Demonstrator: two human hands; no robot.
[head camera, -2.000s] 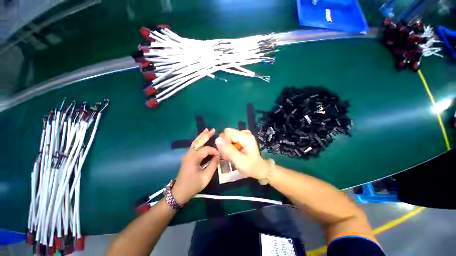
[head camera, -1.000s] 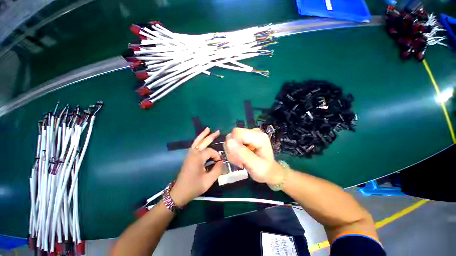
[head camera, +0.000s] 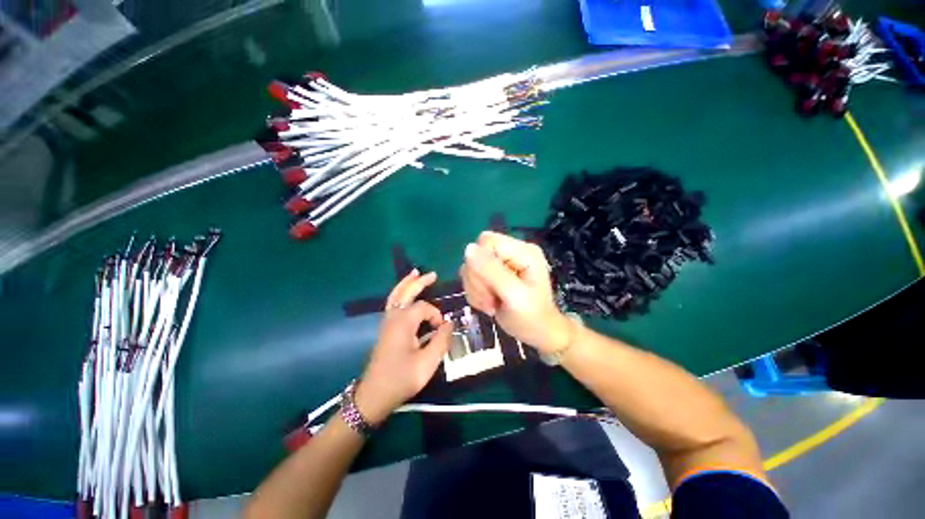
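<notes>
My left hand (head camera: 408, 345) is pinched at the left edge of a small whitish plate (head camera: 475, 365) framed by black tape (head camera: 370, 304). Any small part between its fingertips is too small to make out. My right hand (head camera: 510, 289) is curled above the plate's upper right. Its fingers hide whatever may be inside. A white cable (head camera: 487, 409) lies along the front edge, passing under my left wrist, with its red connector (head camera: 297, 438) at the left. A heap of black connector housings (head camera: 629, 243) lies right of my right hand.
A fanned bundle of white cables (head camera: 380, 132) lies at top centre, red ends left. Another bundle (head camera: 132, 375) lies at far left, red ends toward me. A blue tray (head camera: 654, 22) is at the top. Dark red connectors with white leads (head camera: 811, 61) lie at far right.
My right hand has lifted slightly up and away from my left hand, uncovering more of the plate. My left hand stays pinched at about the same place by the plate.
</notes>
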